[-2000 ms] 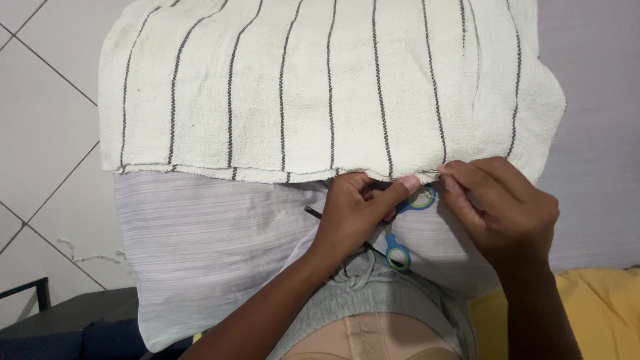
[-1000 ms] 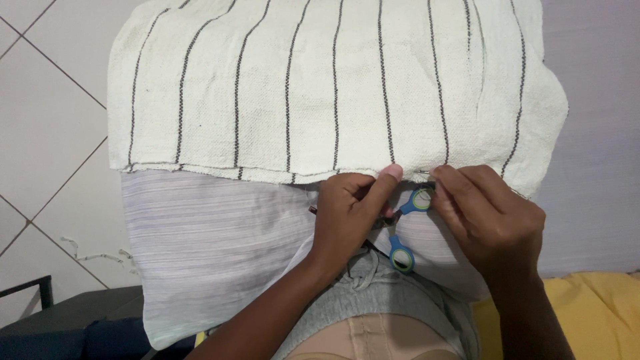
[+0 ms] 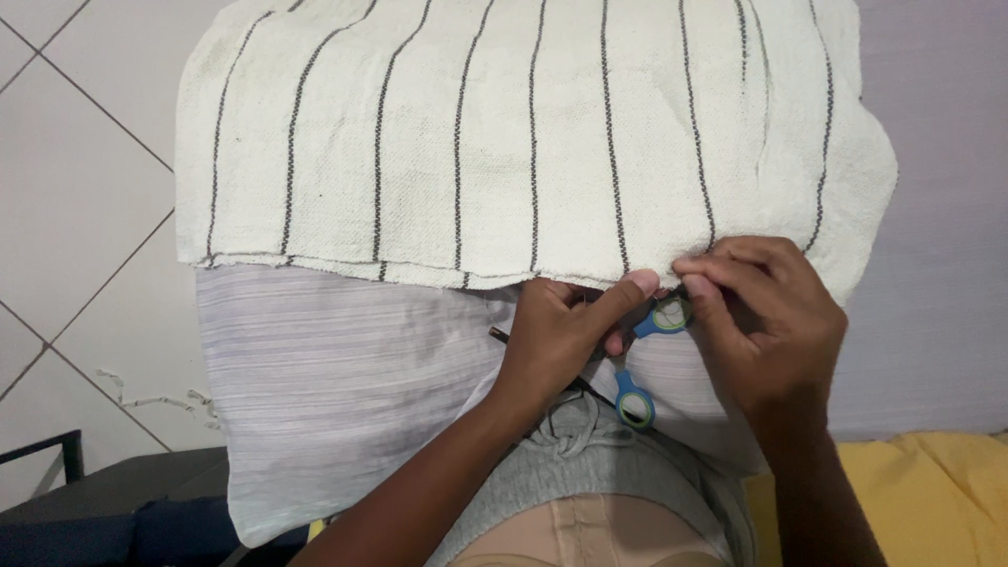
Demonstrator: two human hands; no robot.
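A white woven cloth with dark stripes lies over a pale striped pillow. My left hand grips the cloth's lower edge, thumb on top and fingers partly hidden beneath. At its right, my right hand pinches the same edge between thumb and fingertips; whether a needle is in the pinch cannot be told. A thin thread is faintly visible near the edge. Between and below the hands lie scissors with blue handles, blades mostly hidden by my left hand. A thin dark stick passes under my left wrist.
Grey drawstring clothing is close below the hands. Yellow fabric lies at lower right, beside a lilac sheet. At left are floor tiles with loose thread scraps, and a dark surface with a black metal frame.
Both hands remain at the cloth's edge with small finger movements. My right hand's fingertips have moved slightly nearer the left thumb.
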